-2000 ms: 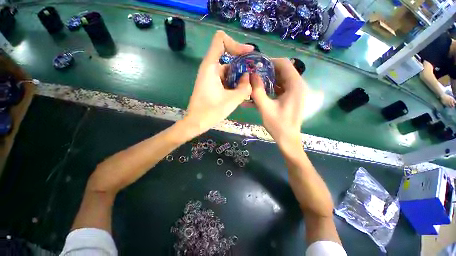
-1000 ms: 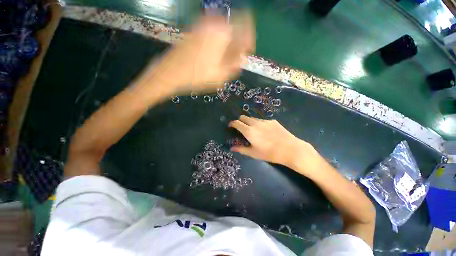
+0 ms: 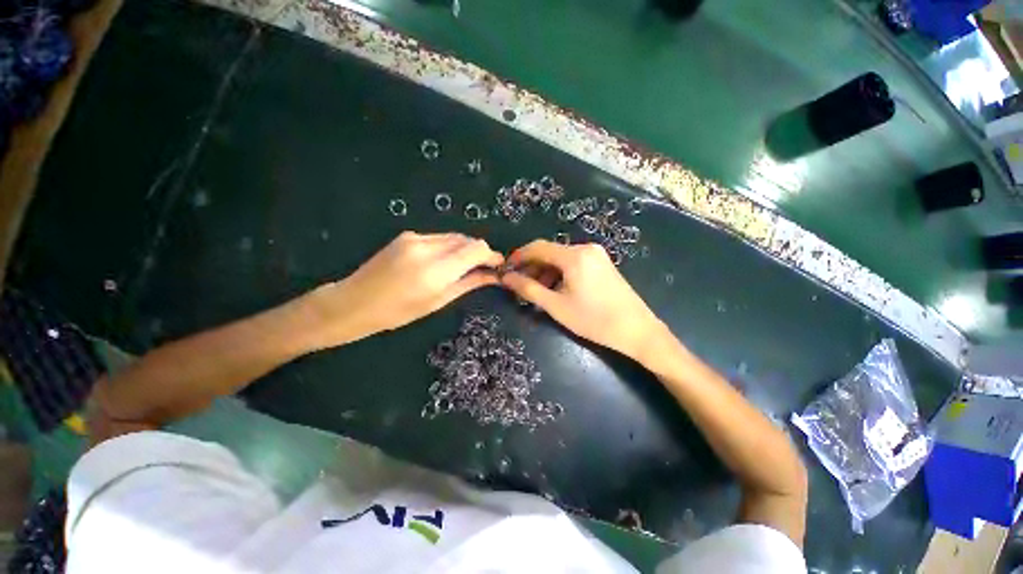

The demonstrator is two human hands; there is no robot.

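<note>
My left hand [image 3: 421,280] and my right hand [image 3: 583,294] meet at the fingertips above the dark green bench. A small ring or rings, mostly hidden, are pinched between the fingertips of both hands. A heap of small silvery to purplish-brown rings [image 3: 485,376] lies just below my hands. Looser rings [image 3: 611,228] lie scattered above my hands, between them and the chipped metal rail. No round wired unit is in my hands.
The pale metal rail [image 3: 718,207] runs diagonally beyond the bench, with the green conveyor [image 3: 628,90] behind it. Black cylinders [image 3: 853,109] lie on the belt. A clear plastic bag [image 3: 864,432] and a blue-and-white box [image 3: 974,477] are at right. A carton of units [image 3: 28,56] is upper left.
The round wired unit has left my hands. My left hand has come back from the belt to meet my right hand over the bench. The view has tilted down towards the bench.
</note>
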